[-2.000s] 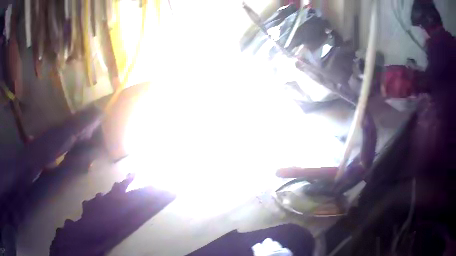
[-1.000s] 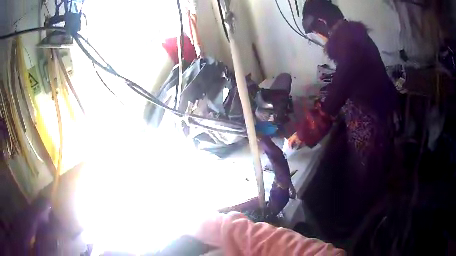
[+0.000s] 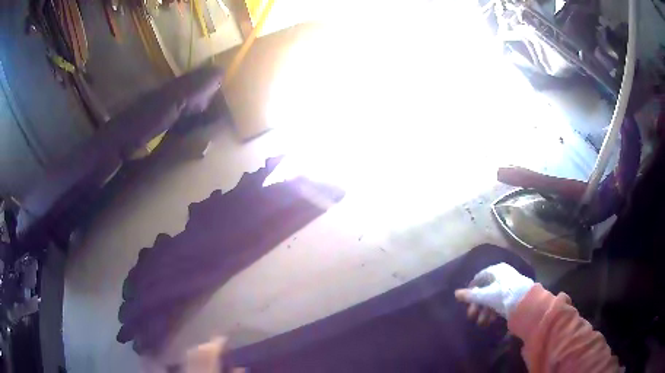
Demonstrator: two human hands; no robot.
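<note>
A long dark purple cloth panel [image 3: 379, 331] lies along the near table edge. My right hand [image 3: 497, 293], in a white glove with bare fingertips showing and a pink sleeve, is over the panel's right part; whether it pinches the cloth is unclear. My left hand [image 3: 206, 355] is blurred and cut off by the bottom edge, at the panel's left end; its grip cannot be made out. A silver steam iron [image 3: 543, 227] with a red-brown handle rests at the right, beyond my right hand and not held.
A pile of dark pieces with ruffled edges [image 3: 211, 251] lies left of centre on the pale table [image 3: 95, 269]. A long padded dark arm [image 3: 124, 149] is at the far left. A pale hose [image 3: 618, 109] rises from the iron. Glare hides the table's far middle.
The view has swung back down to the table, and the other person is out of view. My right hand is now over the panel and my left hand shows at the bottom edge.
</note>
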